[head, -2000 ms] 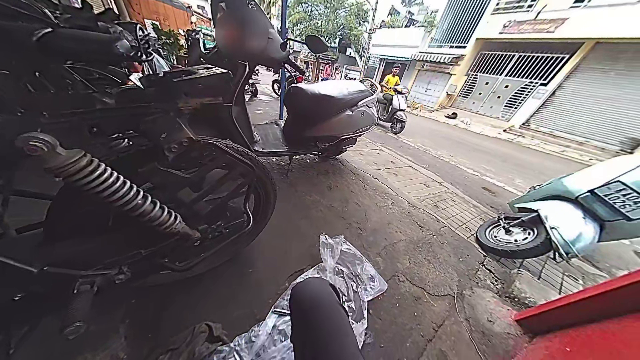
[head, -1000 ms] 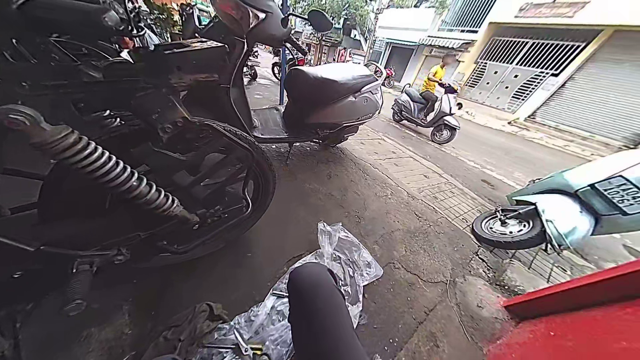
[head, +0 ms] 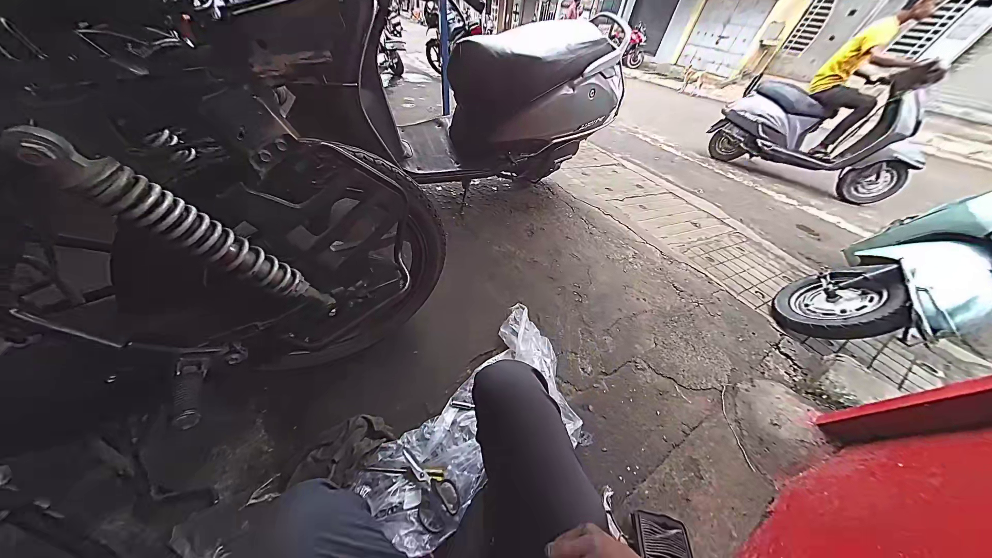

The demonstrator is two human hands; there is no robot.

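Part of a hand, apparently my right hand (head: pixel 585 542), shows at the bottom edge beside my dark-clothed leg; its fingers are mostly cut off, so what it holds is hidden. Close to its right lies a black ribbed object (head: pixel 660 535). My left hand is out of view. Between my legs, a crumpled clear plastic sheet or bag (head: pixel 535 349) is spread on the ground. Scissors (head: pixel 418 469) and a small yellow-and-black item rest on it. Left of the plastic is a dark crumpled cloth (head: pixel 345 449). A motorcycle's coil-spring shock absorber (head: pixel 186 221) and rear wheel (head: pixel 426 256) stand at the left.
A parked grey scooter (head: pixel 535 85) stands ahead on the cracked pavement. At the lower right is a red painted surface (head: pixel 891 496), with a pale green scooter's wheel (head: pixel 841 302) beyond it. A person in yellow (head: pixel 852 58) rides a scooter (head: pixel 821 132) on the road.
The rider on the road has moved to the right. Part of a hand now shows at the bottom edge. The view has tilted down, bringing the scissors on the plastic more fully into sight.
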